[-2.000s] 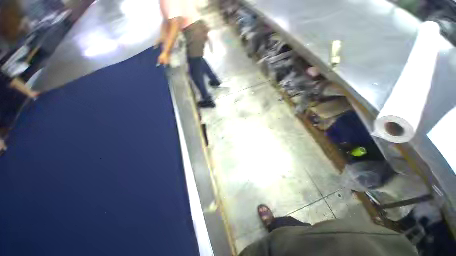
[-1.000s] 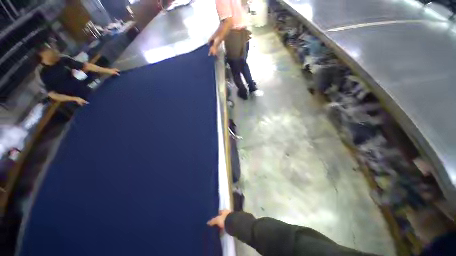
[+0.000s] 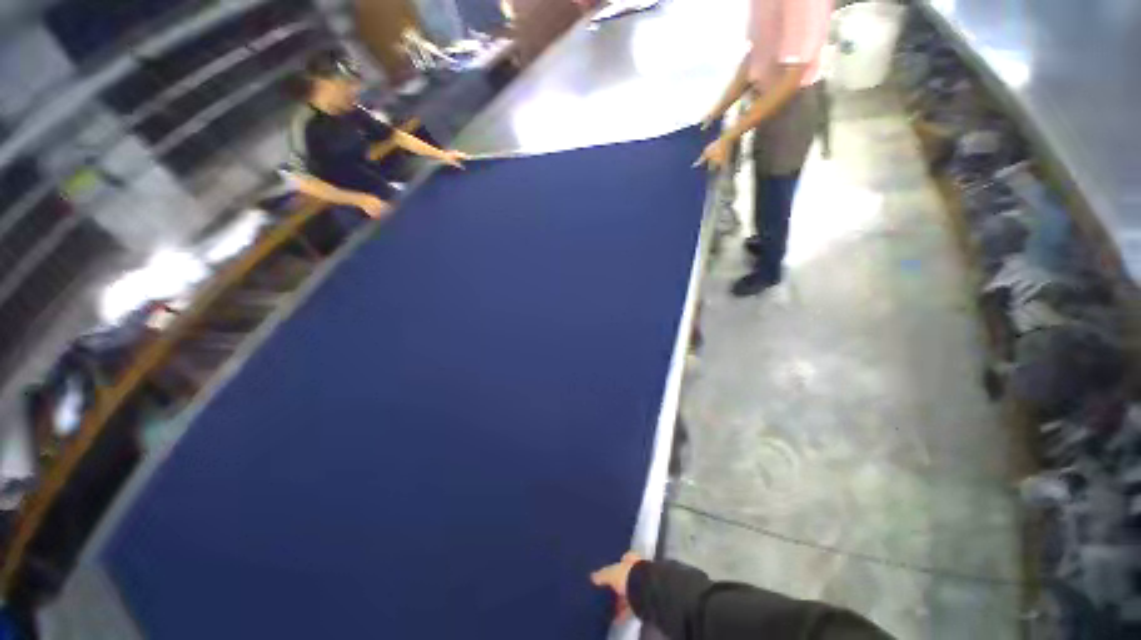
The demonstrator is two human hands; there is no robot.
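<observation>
A wide navy fabric sheet (image 3: 438,363) lies flat along the long table, its far edge between two people. A white paper strip (image 3: 673,388) shows along its right edge. My right hand (image 3: 617,578) is at the bottom of the picture, reaching in from the right in a dark sleeve. Its fingers are on the near right edge of the navy sheet. The hand is small and blurred, so whether it pinches the edge does not show. My left hand is not in view.
A person in a dark shirt (image 3: 344,144) holds the far left corner. A person in a pink shirt (image 3: 786,75) stands in the aisle at the far right corner. A white bin (image 3: 863,48) stands behind. Scraps (image 3: 1039,300) fill the right shelf. A thin cable (image 3: 813,540) crosses the floor.
The view has turned left, so table and people sit further right. My right hand has come into view since the first frame and stays at the sheet's edge.
</observation>
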